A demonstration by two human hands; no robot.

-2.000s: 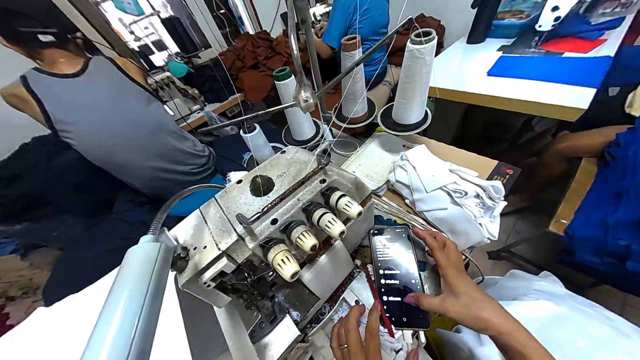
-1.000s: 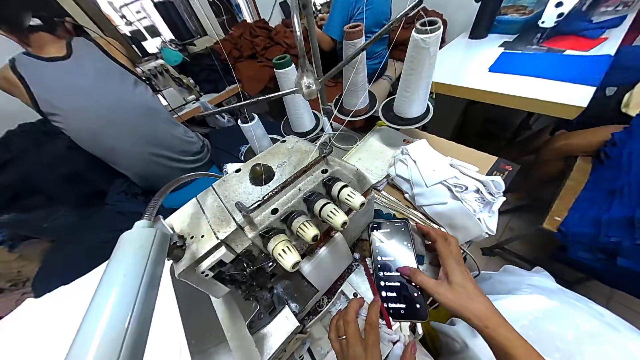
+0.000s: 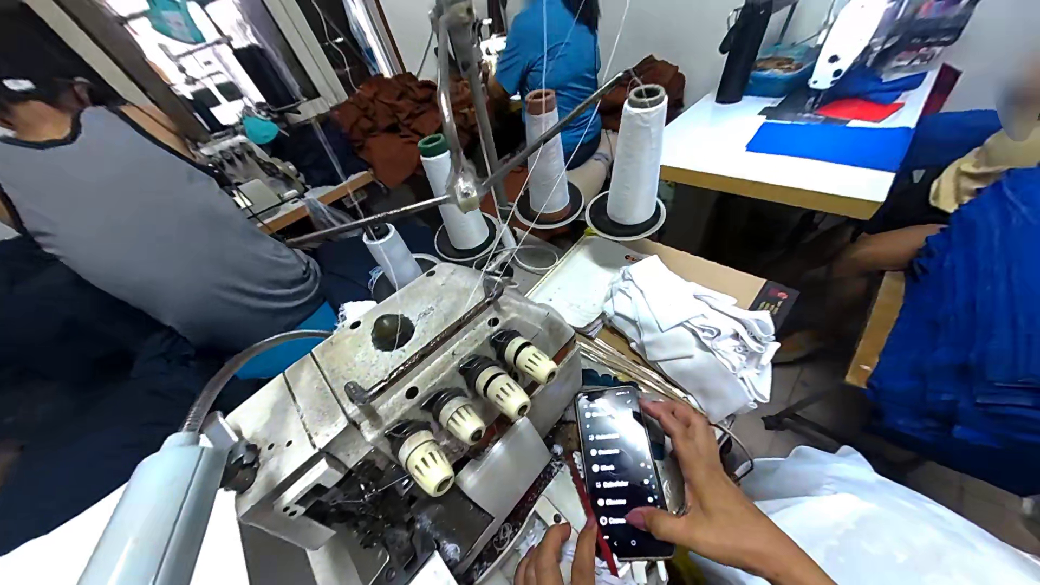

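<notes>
A black smartphone [image 3: 621, 475] with a lit list on its screen lies beside the overlock sewing machine [image 3: 406, 349]. My right hand [image 3: 699, 496] holds its right edge, fingers along the side and thumb on the lower part of the screen. My left hand [image 3: 561, 556] is at the bottom edge of the view, just left of the phone's lower end, fingers bent near white cloth scraps; whether it grips anything cannot be told. A thin red strip [image 3: 591, 512] runs between the phone and the machine. Folded white fabric pieces [image 3: 691, 333] are piled beyond the phone.
Thread cones [image 3: 638, 162] stand behind the machine under a metal thread stand [image 3: 463, 187]. A lamp arm [image 3: 154, 512] rises at lower left. One person [image 3: 162, 219] sits at left, another [image 3: 552, 65] at the back. White cloth [image 3: 877, 512] and blue fabric [image 3: 967, 341] are at right.
My right thumb has moved from the upper part of the phone's screen to its lower part within the last second. The list on the screen has shifted. My left hand sits slightly lower in view.
</notes>
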